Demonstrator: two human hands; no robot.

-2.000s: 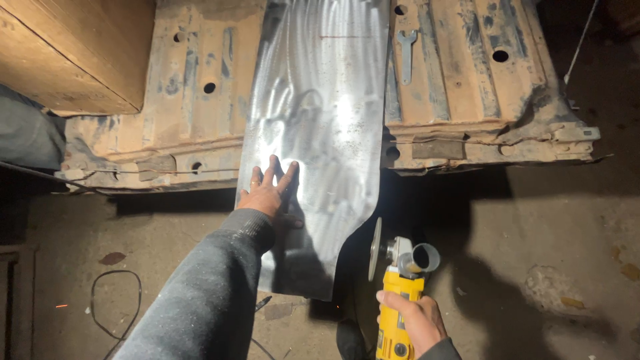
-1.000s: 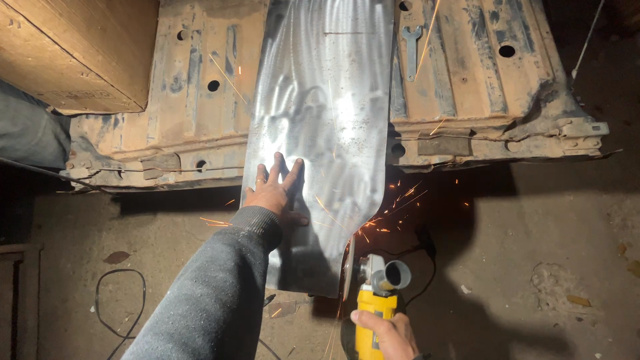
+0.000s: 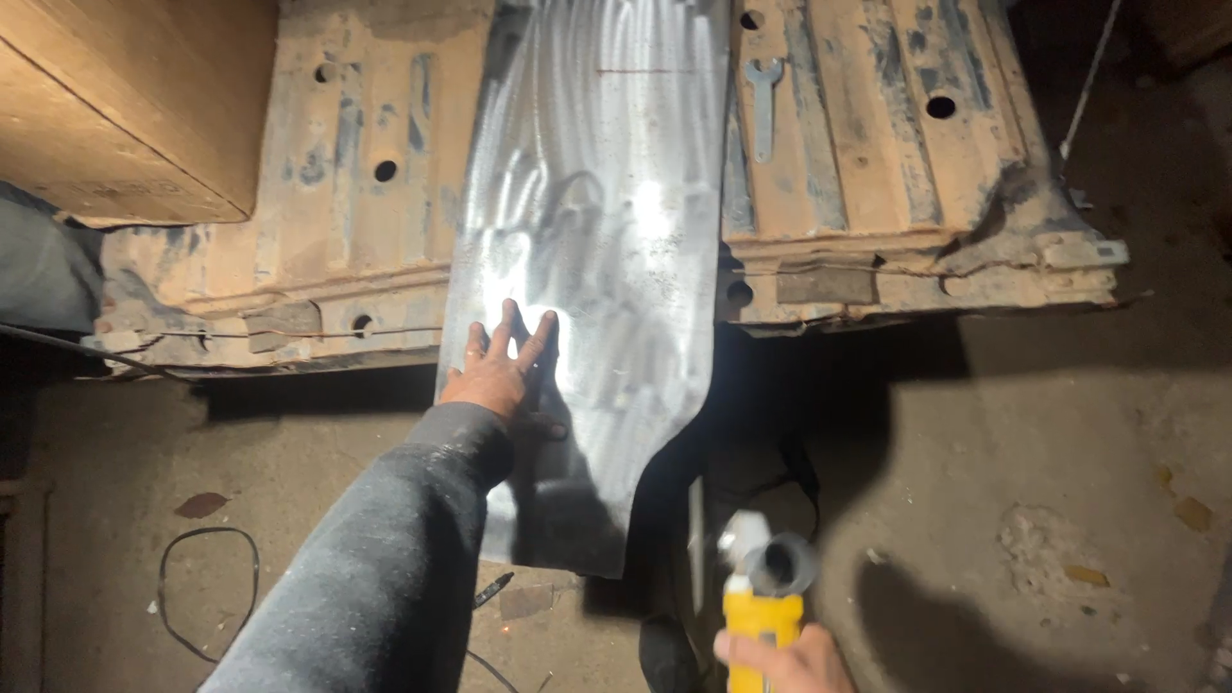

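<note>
Fingers spread, my left hand point(image 3: 496, 371) presses flat on a long sheet of shiny bare metal point(image 3: 616, 279), near its left edge. The sheet juts toward me past the edge of a rusty ribbed metal panel point(image 3: 385, 241); its right side curves in to a narrower end. My right hand point(image 3: 789, 659) grips a yellow angle grinder point(image 3: 760, 616) at the bottom. The grinder's thin disc point(image 3: 697, 544) stands on edge, a little right of the sheet's narrow end and apart from it. No sparks fly there.
An open-end wrench point(image 3: 763, 111) lies on the ribbed panel, right of the sheet. A large cardboard box point(image 3: 135, 106) rests at the upper left. On the concrete floor are a looped black cable point(image 3: 164, 577) and a dark pen-like object point(image 3: 493, 589). A taut cord point(image 3: 1092, 77) hangs at the upper right.
One second ago the disc was at the sheet's curved edge, throwing orange sparks. The grinder has since moved right, off the edge, and the sparks have stopped. My left hand stays on the sheet.
</note>
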